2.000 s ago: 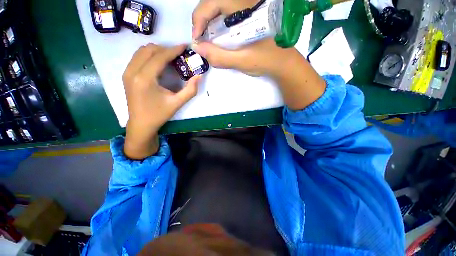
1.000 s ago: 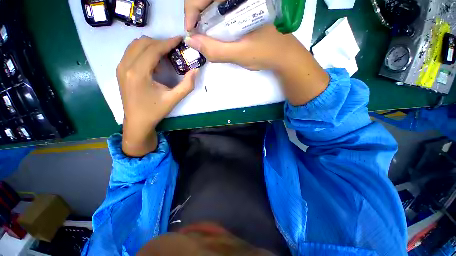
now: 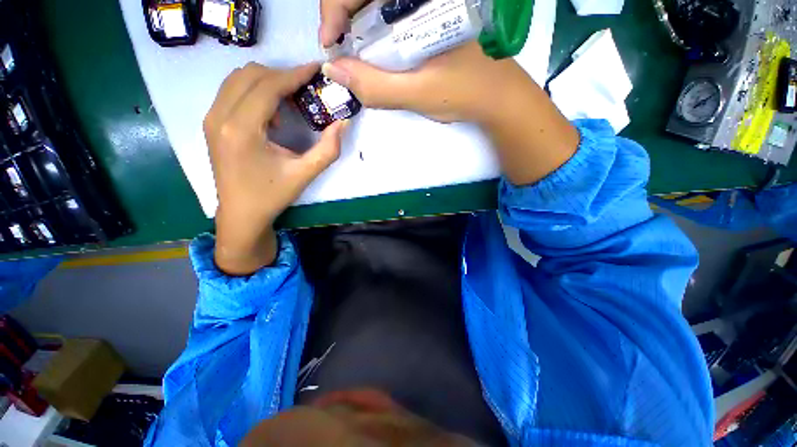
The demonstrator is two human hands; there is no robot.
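My left hand holds a black watch housing between thumb and fingers, its open side with a pale rectangle facing up, over the white paper sheet. My right hand holds the dispensing syringe like a pen, tilted, with its green adapter at the rear. The syringe's lower end is at the housing's upper edge; the needle tip is mostly hidden by my fingers, so contact cannot be told. A black plug-like piece lies along the syringe.
Two more housings lie at the sheet's upper left. A black blister tray with housings is at left. White paper scraps lie right of the sheet. A grey dispenser box with a round gauge is at right.
Since two seconds ago, both hands, the housing and the syringe have shifted slightly up and left in view, partly with the whole picture. Over the last second almost nothing moved; both grips are unchanged.
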